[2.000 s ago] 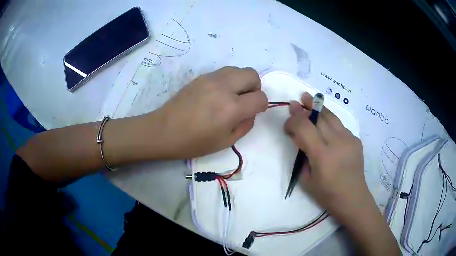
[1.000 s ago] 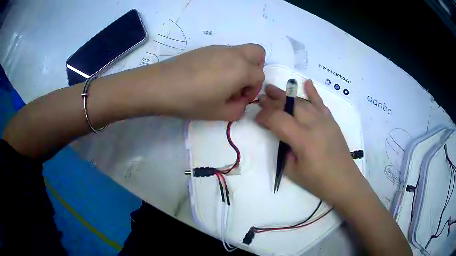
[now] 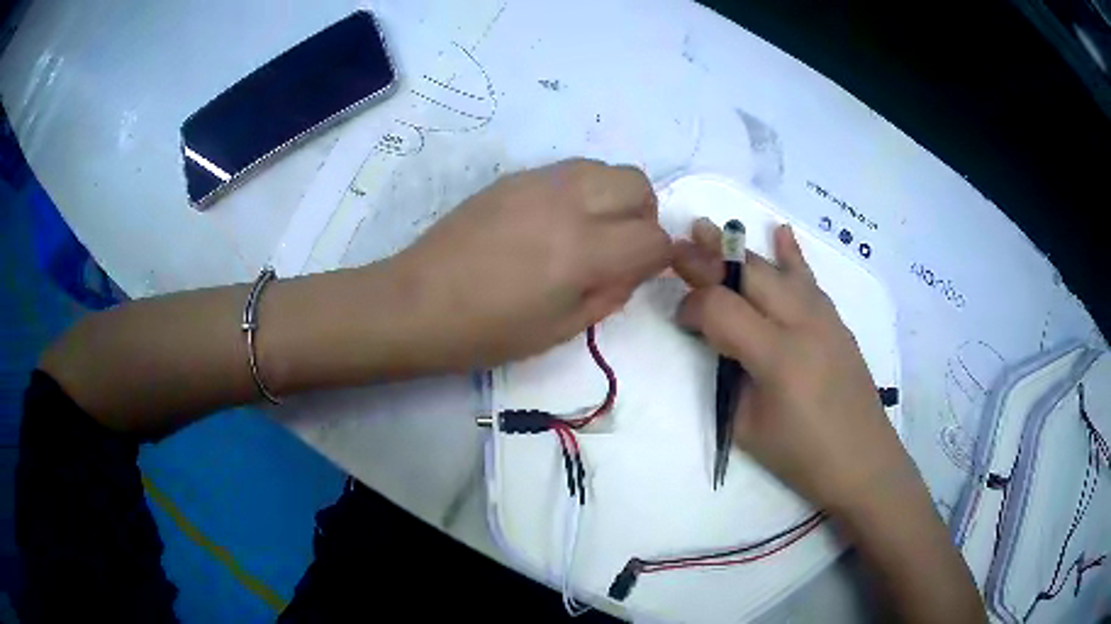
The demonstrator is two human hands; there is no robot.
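The white hexagonal panel (image 3: 682,488) lies flat under both hands. My left hand (image 3: 560,256) is closed at the panel's upper left edge, its fingertips meeting those of my right hand; the red-black wire harness (image 3: 606,366) runs out from under it. My right hand (image 3: 780,341) holds black tweezers (image 3: 727,366) in the palm, tips pointing down over the panel. What the fingertips pinch is hidden. The black input connector (image 3: 526,422) sits at the left rim with short lead ends (image 3: 570,469) beside it. Black wire connectors show at the bottom (image 3: 625,579) and right rim (image 3: 888,396).
A dark-screened smartphone (image 3: 292,104) lies at the upper left. More white panels with wires (image 3: 1048,451) stand at the right. A white cable (image 3: 570,549) loops over the panel's lower left edge. The bench top (image 3: 585,73) has scribbles and print; a dark strip runs beyond it.
My left hand moved up, then back down, staying at the upper left edge. The wire between the hands is now hidden. A right-rim connector has come into view. The tweezers stay in my right hand.
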